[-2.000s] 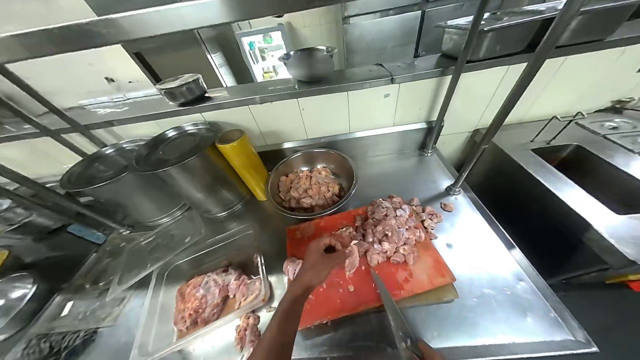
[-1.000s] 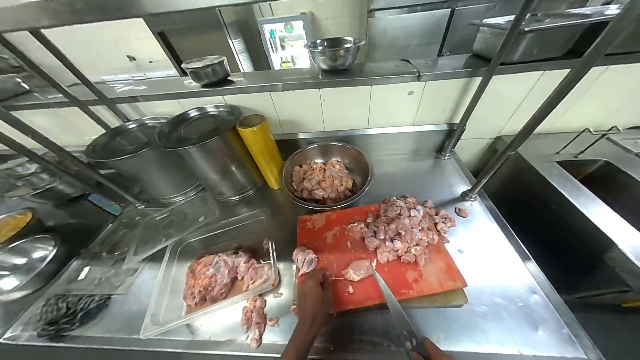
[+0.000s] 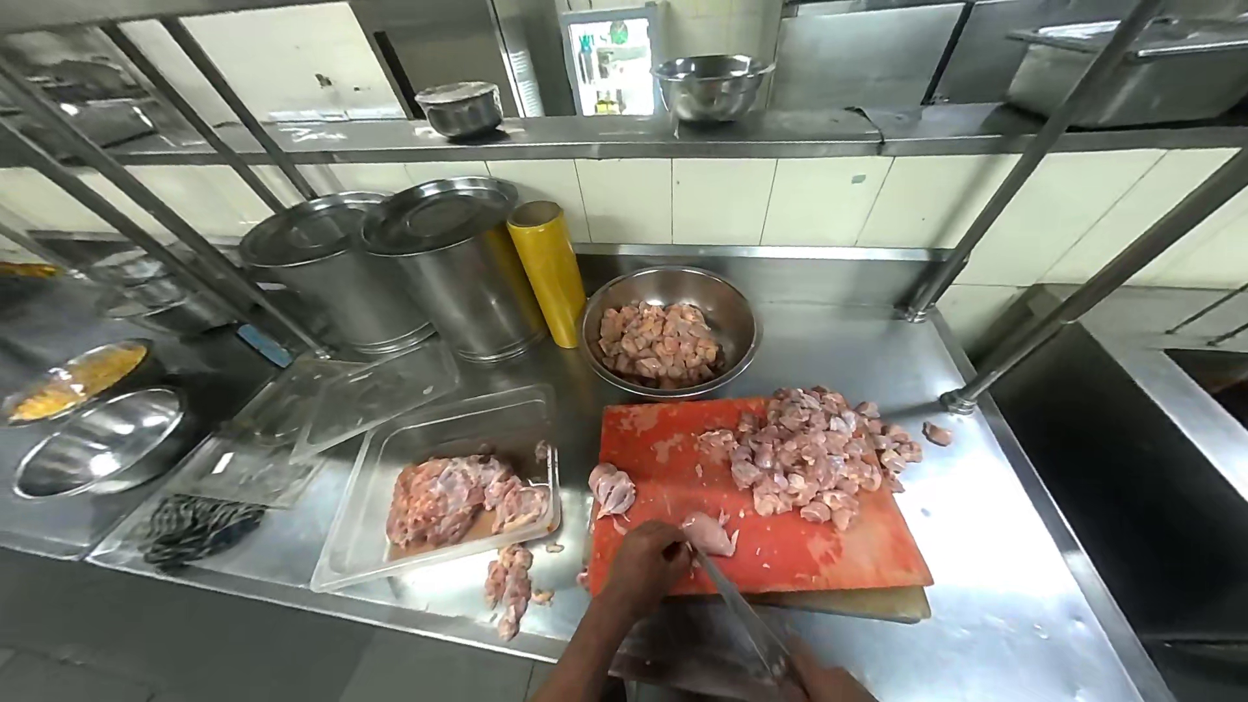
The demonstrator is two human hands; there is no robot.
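Note:
My left hand (image 3: pixel 648 563) is over the lower part of the red cutting board (image 3: pixel 643 439), its fingers pinched at the near edge of a raw meat piece (image 3: pixel 710 534); what lies between them is hidden. At the bottom, my right hand (image 3: pixel 819 678) grips a knife (image 3: pixel 746 616), whose blade tip reaches the same piece beside my left fingertips. Another meat piece (image 3: pixel 612 489) rests at the board's left edge. Cut meat chunks (image 3: pixel 814 453) are heaped on the board's upper right. Behind the board, a steel bowl (image 3: pixel 743 302) holds more chunks.
Left of the board, a clear plastic tray (image 3: pixel 336 556) holds raw meat, with scraps (image 3: pixel 509 590) lying before it. Lidded steel pots (image 3: pixel 468 283) and a yellow cylinder (image 3: pixel 548 275) stand behind. A metal post (image 3: pixel 1033 166) rises at the right. Part of another board (image 3: pixel 877 604) shows beneath the red one.
My left hand has moved from the meat piece at the board's left edge to the piece at the knife tip. That left-edge piece now lies free of my hand.

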